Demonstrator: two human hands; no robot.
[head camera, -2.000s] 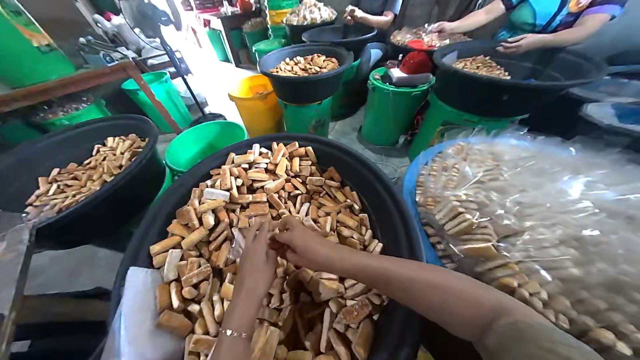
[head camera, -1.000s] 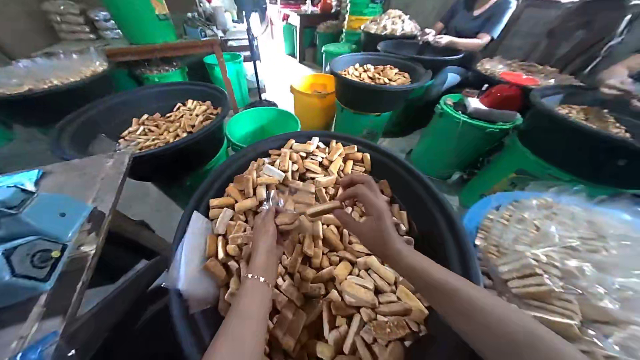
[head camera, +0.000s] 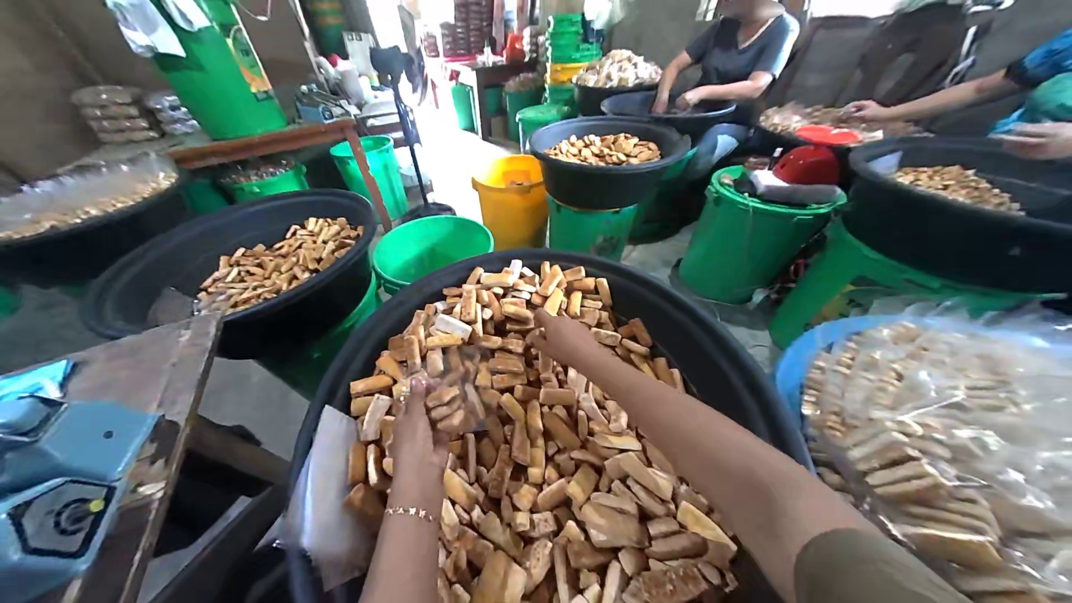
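A large black plastic basin (head camera: 737, 368) heaped with toasted bread sticks (head camera: 544, 435) fills the middle of the head view. My left hand (head camera: 419, 427), wearing a bracelet, holds a clear plastic bag (head camera: 465, 381) with a few bread pieces in it over the left of the heap. My right hand (head camera: 561, 335) reaches to the upper middle of the heap, its fingertips among the sticks; whether it grips one is hidden. A stack of clear plastic bags (head camera: 327, 494) hangs at the basin's left rim.
At left are a wooden table (head camera: 180, 360) with a blue device (head camera: 75, 477) and another black basin (head camera: 159, 260). A green bucket (head camera: 431, 243) stands behind my basin, a blue tub (head camera: 791, 360) of filled bags at right. Two people (head camera: 737, 63) (head camera: 1030, 92) work at basins behind.
My right hand, near the left one and holding a bread stick a second ago, has moved away to the heap's upper part. The left hand still holds the bag.
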